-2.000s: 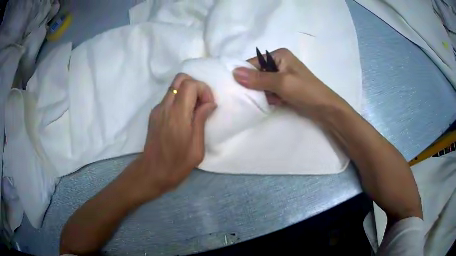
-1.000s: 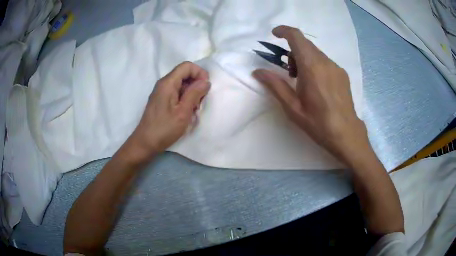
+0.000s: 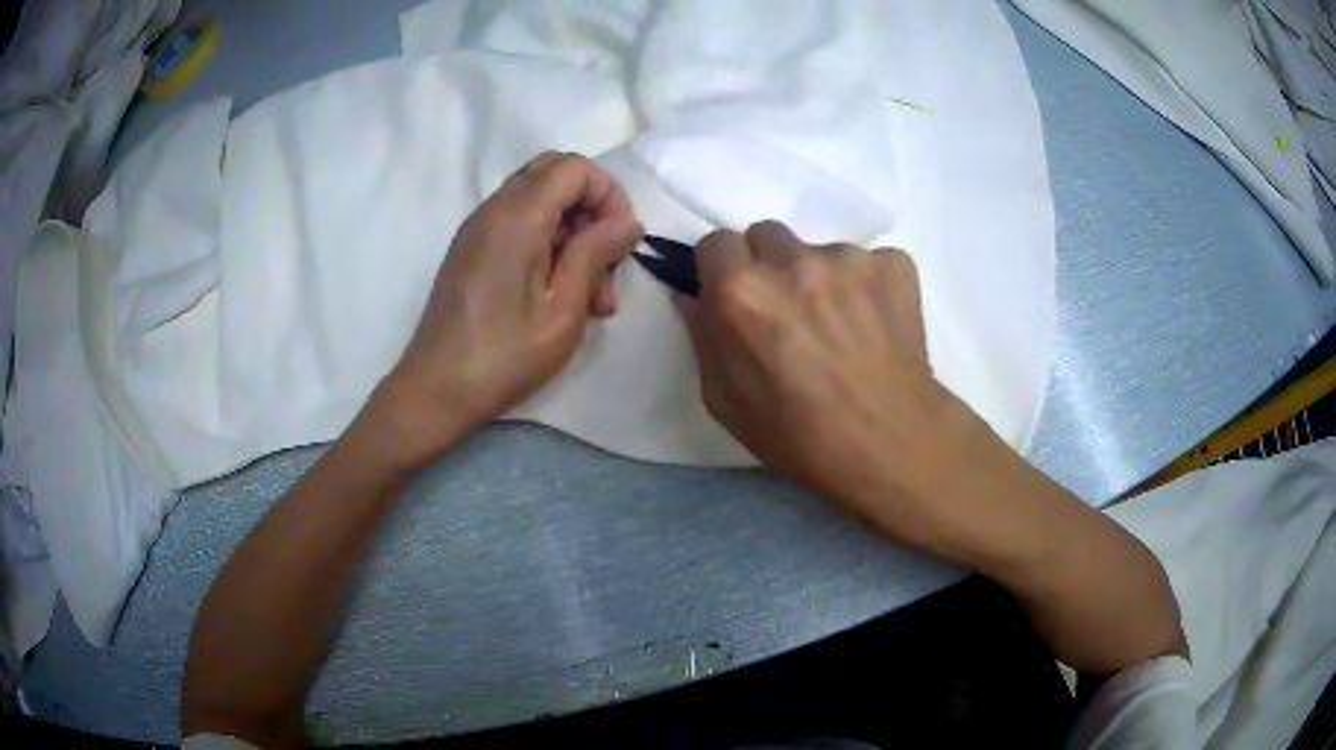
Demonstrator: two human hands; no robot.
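An off-white garment (image 3: pixel 337 249) lies spread over the table, its curved lower edge towards me. My left hand (image 3: pixel 520 286) is above its middle, thumb and fingertips pinched together; whatever is between them is too small to tell. My right hand (image 3: pixel 821 344) is closed around dark thread snips (image 3: pixel 670 264). Their pointed blades point left and reach the left fingertips. The handle is hidden in my right hand. A short slit line shows on the panel at the upper right.
The blue-grey table (image 3: pixel 586 586) has a curved near edge. White cloth heaps (image 3: pixel 59 132) lie at the left, with more white cloth (image 3: pixel 1158 73) at the upper right. A yellow ring (image 3: pixel 182 62) lies at the upper left. A yellow rail (image 3: pixel 1245 425) and white cloth are at the right.
My right hand has moved left and down and closed around the snips, whose blades now meet my left fingertips. The garment fold I held two seconds ago is let go and lies flatter.
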